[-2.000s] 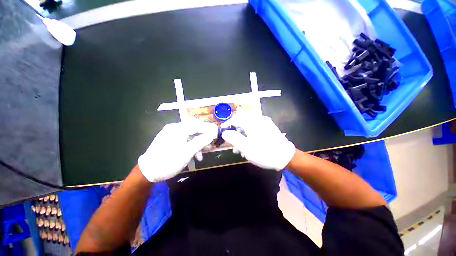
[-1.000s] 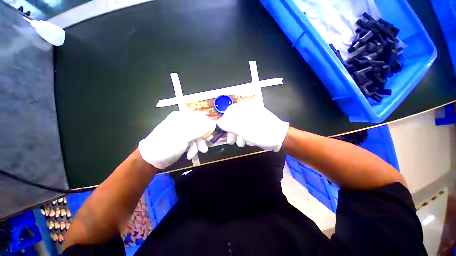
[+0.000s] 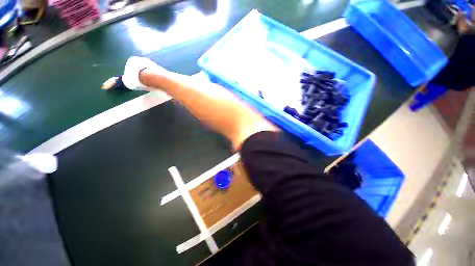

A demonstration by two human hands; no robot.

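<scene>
My right hand [image 3: 136, 74], in a white glove, is stretched out over the green conveyor at the upper left. A small dark part with a pale tan end [image 3: 112, 83] sticks out from its fingers. Whether the part touches the belt is unclear, and the fingertips are blurred. The blue cup [image 3: 223, 179] stands on the brown mat [image 3: 229, 200], framed by white tape [image 3: 191, 208]. My sleeve covers the mat's right side. My left hand is out of the picture.
A blue bin [image 3: 359, 98] with black parts and a whitish liner lies beyond my forearm. Another blue bin [image 3: 398, 44] is at upper right, near a person's arm [image 3: 458, 62]. A lower blue bin [image 3: 383, 179] is below the edge. A grey screen [image 3: 26, 213] stands left.
The view has turned and moved. My right hand has gone from beside the cup, far forward and left to the conveyor. My left hand has left the picture. The cup is uncovered.
</scene>
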